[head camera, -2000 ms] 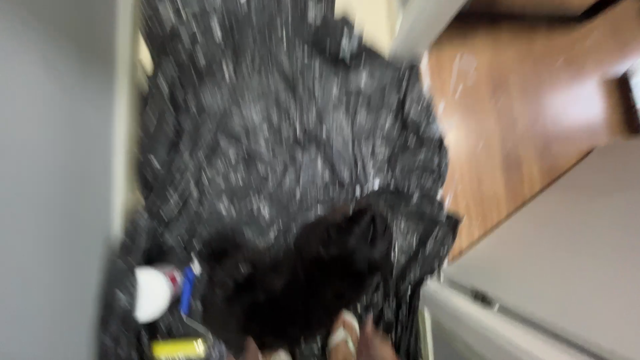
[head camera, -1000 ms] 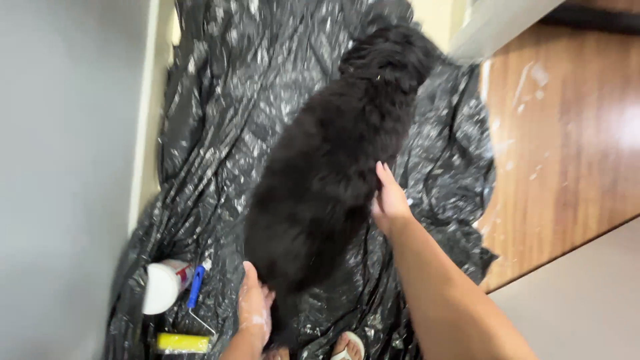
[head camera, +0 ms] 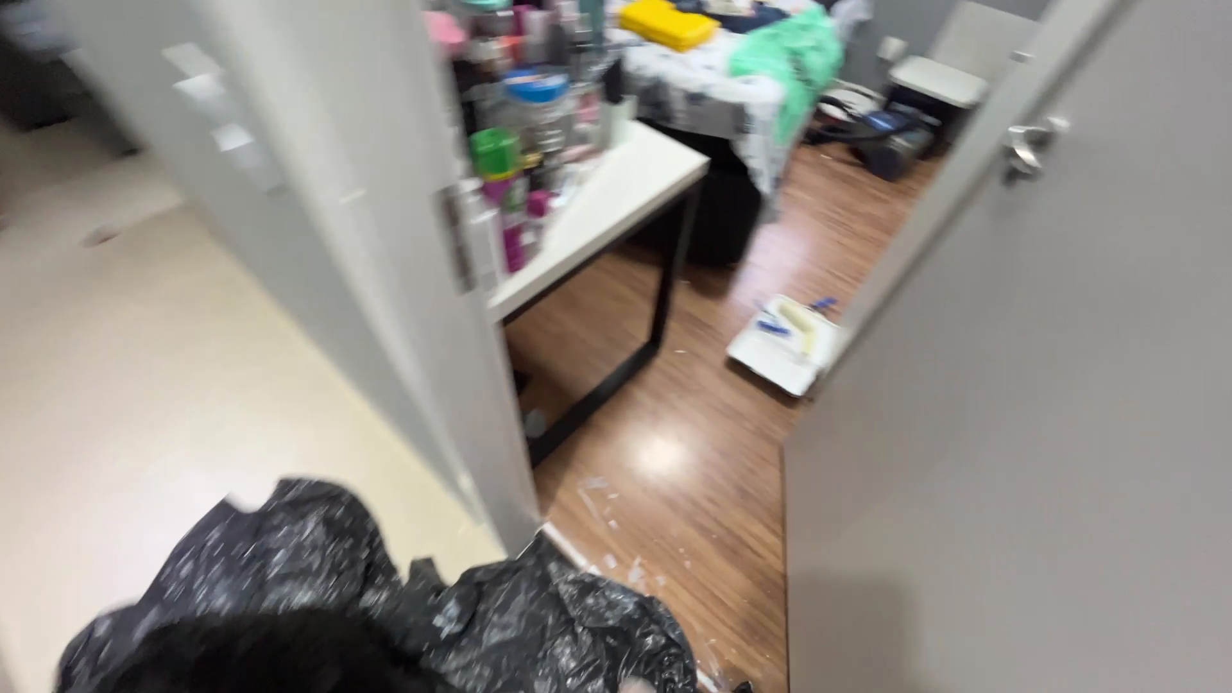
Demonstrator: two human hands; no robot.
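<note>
Black fur of a dog (head camera: 279,654) fills part of the bottom edge, in front of crumpled black plastic sheeting (head camera: 558,606). A small blurred bit of skin, seemingly my right hand (head camera: 636,685), shows at the bottom edge to the right of the fur. Its fingers and whatever it touches are hidden below the frame. My left hand is out of view.
A grey door frame (head camera: 385,289) stands at centre left, a grey door (head camera: 1011,433) with a metal handle at right. Beyond are a white table (head camera: 626,192) crowded with bottles, a white paint tray (head camera: 784,346) holding a roller, and white flecks on the wood floor.
The view has swung up toward the doorway. One second ago both my hands were at the dog's sides; my left hand has since left view, and only part of the dog remains visible.
</note>
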